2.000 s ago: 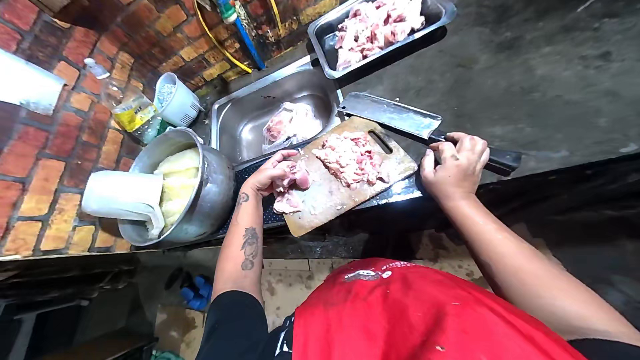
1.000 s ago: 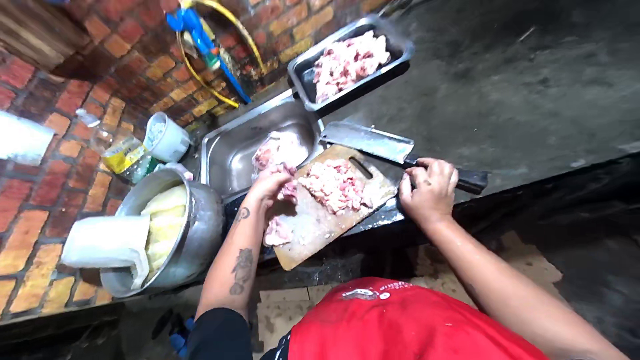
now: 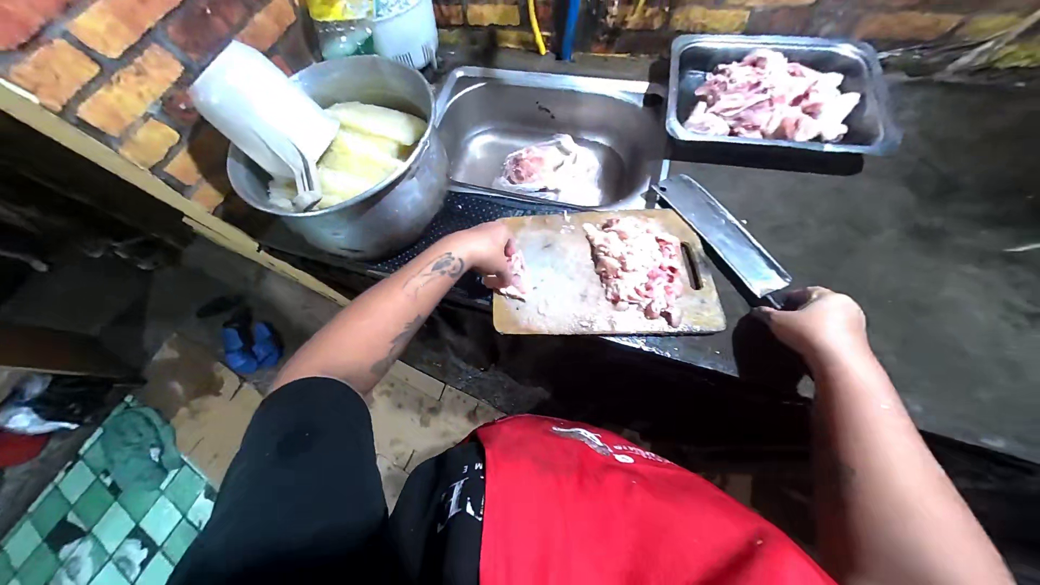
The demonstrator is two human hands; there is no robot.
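A wooden cutting board (image 3: 548, 305) with a handle slot lies at the counter's front edge, a heap of chopped raw meat (image 3: 638, 264) on its right half. My left hand (image 3: 487, 248) is at the board's left edge, closed around a piece of raw meat (image 3: 513, 275). To the right of the board, my right hand (image 3: 816, 325) grips the handle of a cleaver (image 3: 727, 236), whose broad blade points up and left towards the sink corner. The fingers of my right hand are partly hidden behind its back.
Behind the board is a steel sink (image 3: 487, 150) holding raw meat (image 3: 552, 166). A large metal pot (image 3: 390, 211) with pale yellow contents and a white plastic jug (image 3: 260, 110) stands left. A steel tray (image 3: 881, 122) of meat pieces sits back right on the dark counter (image 3: 934, 244).
The loose meat beside my left hand on the board's left part one second ago no longer shows there as a separate piece. The view has turned markedly.
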